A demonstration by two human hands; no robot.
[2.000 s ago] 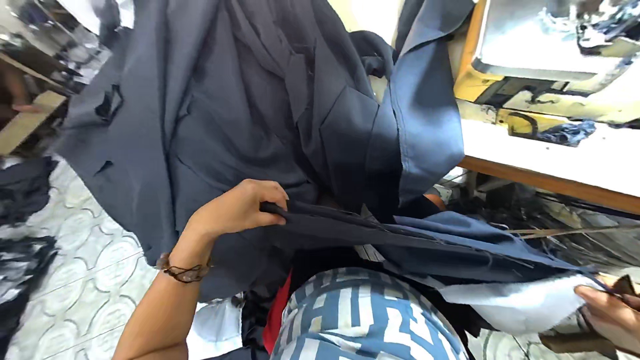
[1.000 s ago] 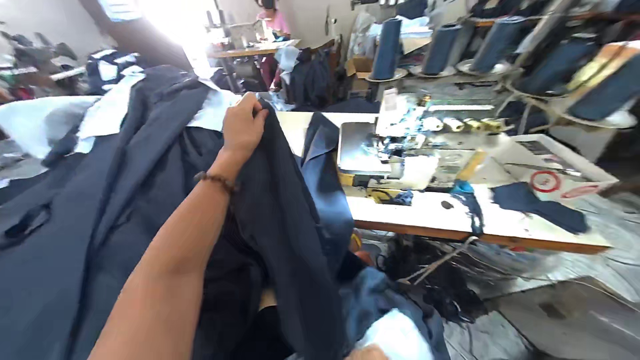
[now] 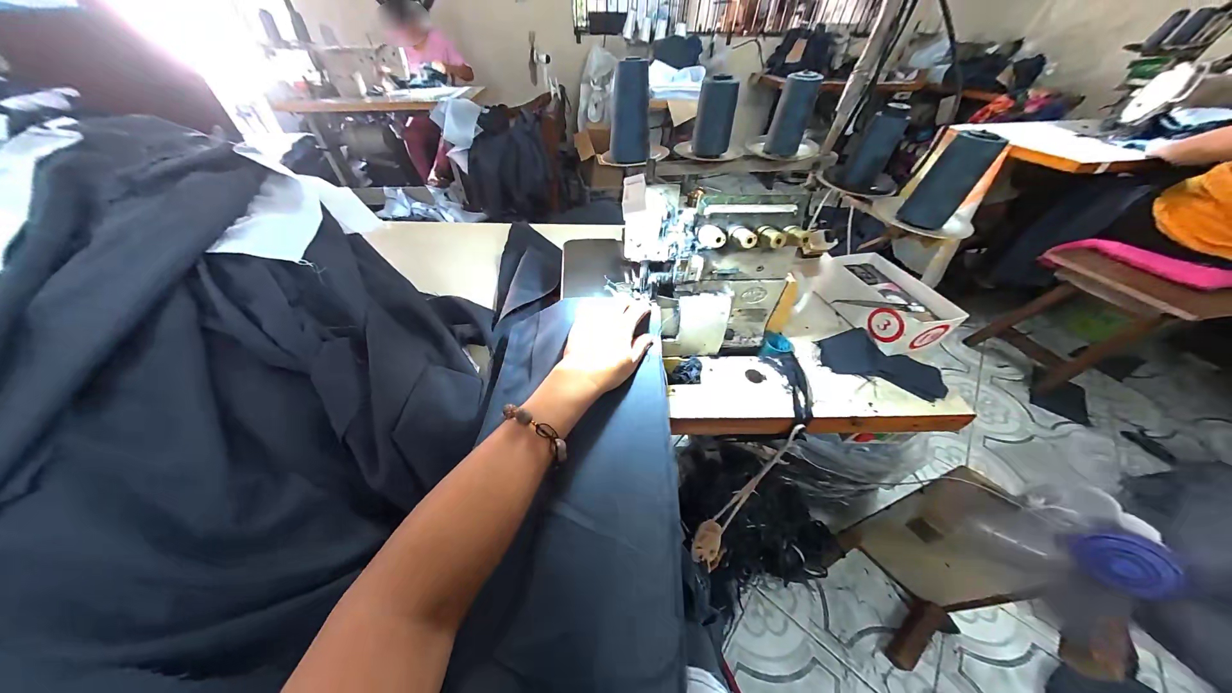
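My left hand [image 3: 604, 342], with a beaded bracelet on its wrist, lies on the dark blue fabric [image 3: 606, 520] close to the needle area of an overlock sewing machine [image 3: 736, 289]. Its fingers press on the cloth near the edge; thumb and forefinger are near each other, and whether they pinch it cannot be told. The cloth hangs over the table edge toward me. More dark garment fabric [image 3: 173, 433] is heaped at the left, with white pieces [image 3: 279, 226] on it. My right hand is out of view.
Thread cones [image 3: 630, 111] stand behind the machine. On the table's right are a white box [image 3: 890, 303] and dark scraps [image 3: 881, 364]. A wooden stool [image 3: 943, 539] and a blurred fan [image 3: 1126, 563] stand at the lower right. Other people are at the back left and right edge.
The view has swung up toward the machine. My left hand has moved from raised cloth to the cloth beside the needle area. My right hand, partly seen two seconds ago, has left view.
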